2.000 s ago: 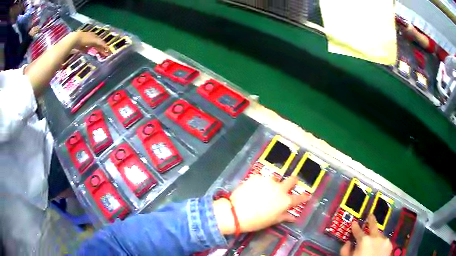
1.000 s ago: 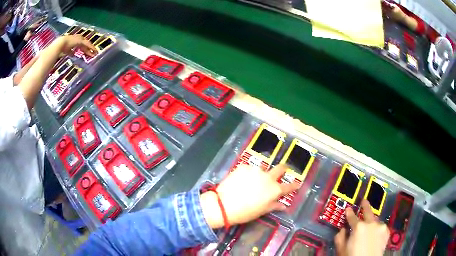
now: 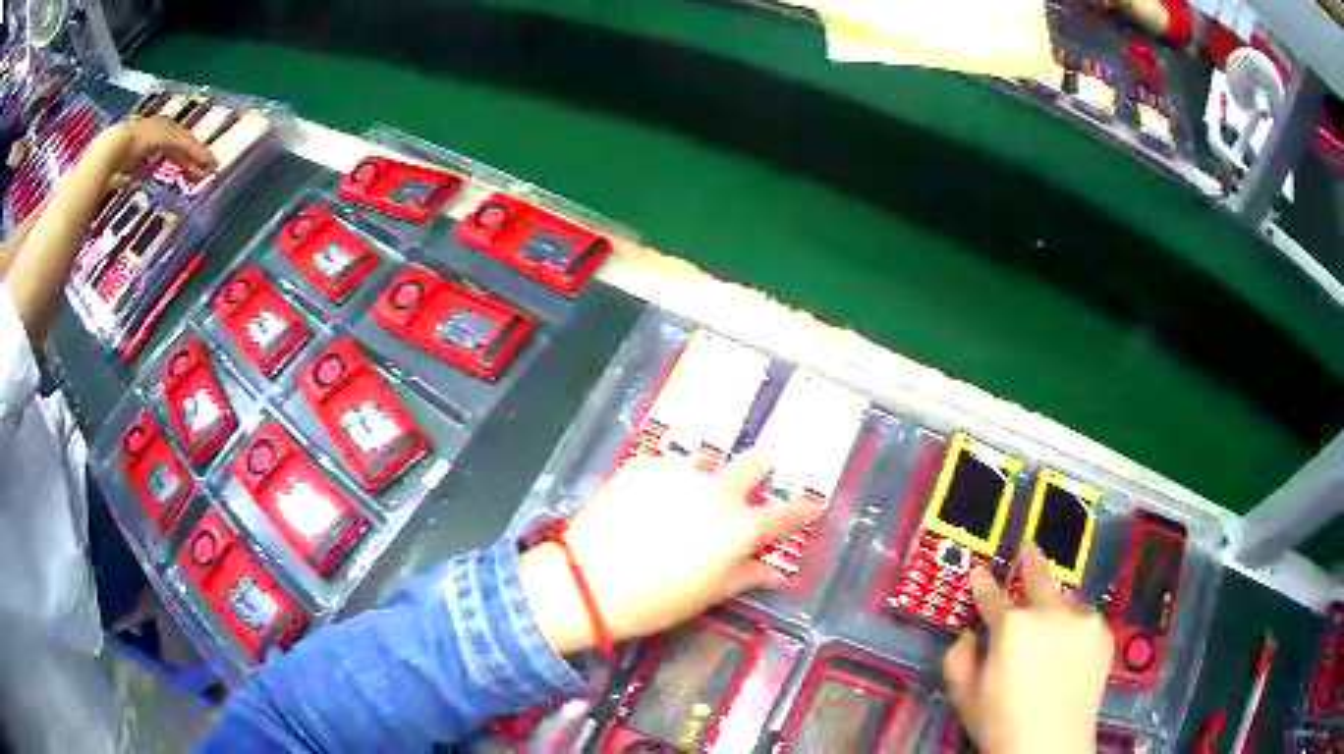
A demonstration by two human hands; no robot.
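My left hand has its fingertips on the keypads of two front-up red phones, whose screens glare white. My right hand has two fingers on the keys of two more front-up phones; their yellow-edged screens are black. Both hands hold nothing. The phones lie in a clear plastic tray. A back-up phone with a dark bay lies at the tray's right end. More back-up phones lie in the near row, partly cut off or hidden by my hands.
A second clear tray with back-up red phones showing pale labels lies to the left. Another person's hand is over a tray farther left. A green conveyor runs behind a pale rail. Red pens lie right, near a grey post.
The screens of the two phones under my left hand have turned from black to glaring white. The view has shifted, so things sit farther left. My hands stay on the same phones.
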